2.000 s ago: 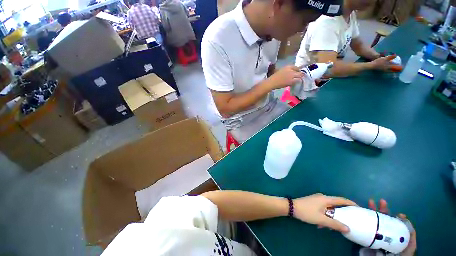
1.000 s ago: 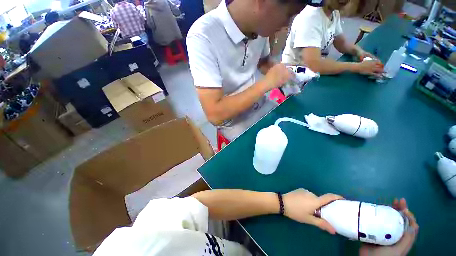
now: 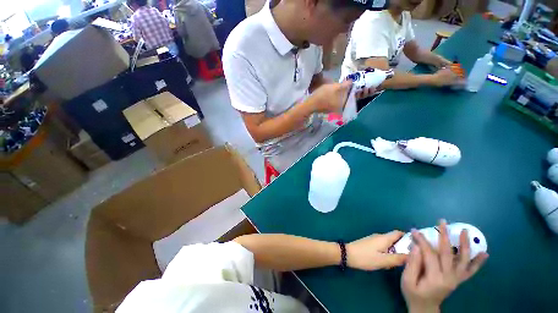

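Observation:
A white bulb camera (image 3: 475, 239) lies lengthwise low in the view over the green mat, its rounded end to the right. My left hand (image 3: 380, 249) grips its narrow screw end, which the fingers partly hide. My right hand (image 3: 435, 272) lies across the body with fingers spread, covering much of it. Whether a cloth is under the right hand cannot be seen. A second bulb camera (image 3: 433, 151) lies farther up the mat, its metal screw end touching or close to a crumpled white wipe (image 3: 391, 150).
A white wash bottle (image 3: 329, 183) stands near the left table edge. More bulb cameras (image 3: 546, 205) lie at the right rim. An open carton (image 3: 165, 189) is left of the table. Two people sit along the far side, one holding a camera. A green tray (image 3: 535, 98) is at upper right.
My right hand has moved from the camera's rounded end onto the middle of its body. The camera sits slightly higher in view. My left hand still holds the screw end.

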